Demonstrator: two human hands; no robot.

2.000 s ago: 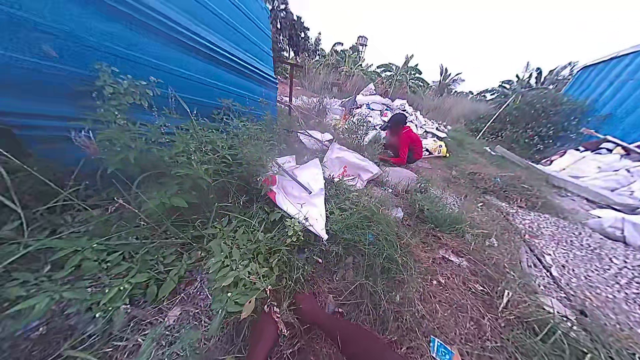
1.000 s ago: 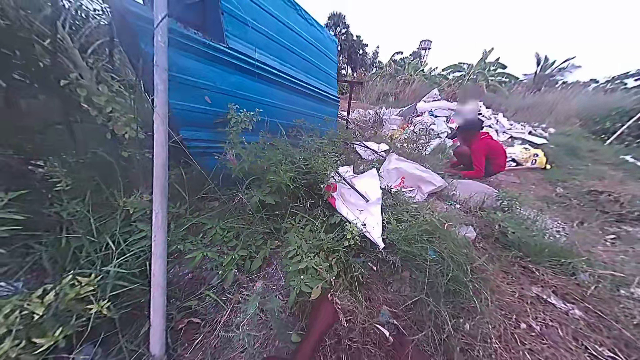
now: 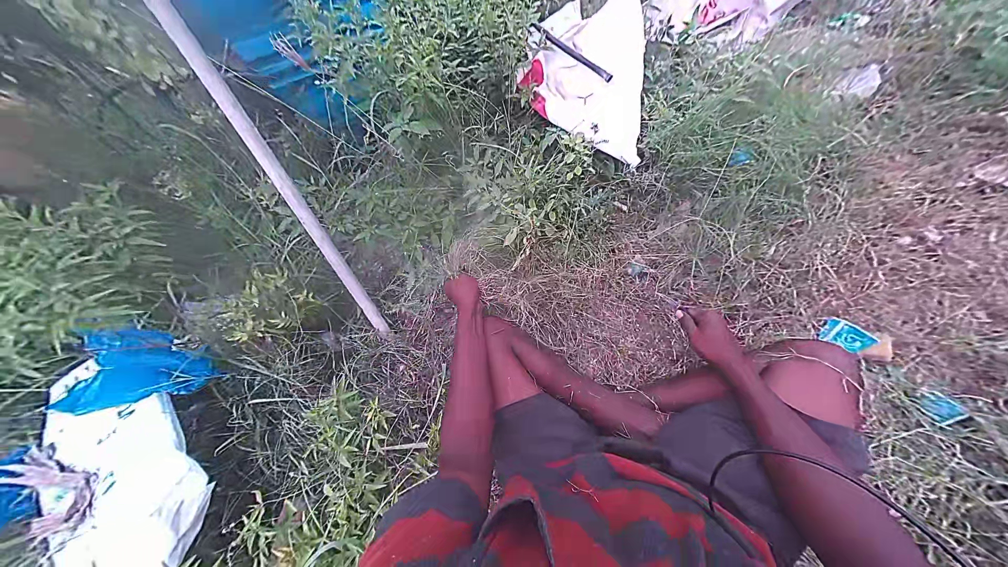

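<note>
My left hand [image 3: 462, 290] is closed on a tuft of dry grass [image 3: 466, 256], just beyond my left knee. On the other side, my right hand [image 3: 710, 335] is closed around a small thin tool, mostly hidden by the fingers; its kind cannot be told. Cut or dried grass [image 3: 606, 315] covers the ground between the two hands. Both forearms reach forward over my crossed legs. Green weeds [image 3: 543, 189] stand just past the left hand.
A pole [image 3: 276, 169] slants down at left. White sacks [image 3: 602, 102] lie ahead, a dark stick [image 3: 573, 52] across one. Another white sack [image 3: 118, 465] with blue plastic [image 3: 142, 362] is at lower left. Blue wrappers [image 3: 848, 335] lie by my right knee. A black cable [image 3: 835, 468] crosses my right arm.
The view has tilted down strongly, so both hands and my legs now show. The person in red by the sacks is out of view.
</note>
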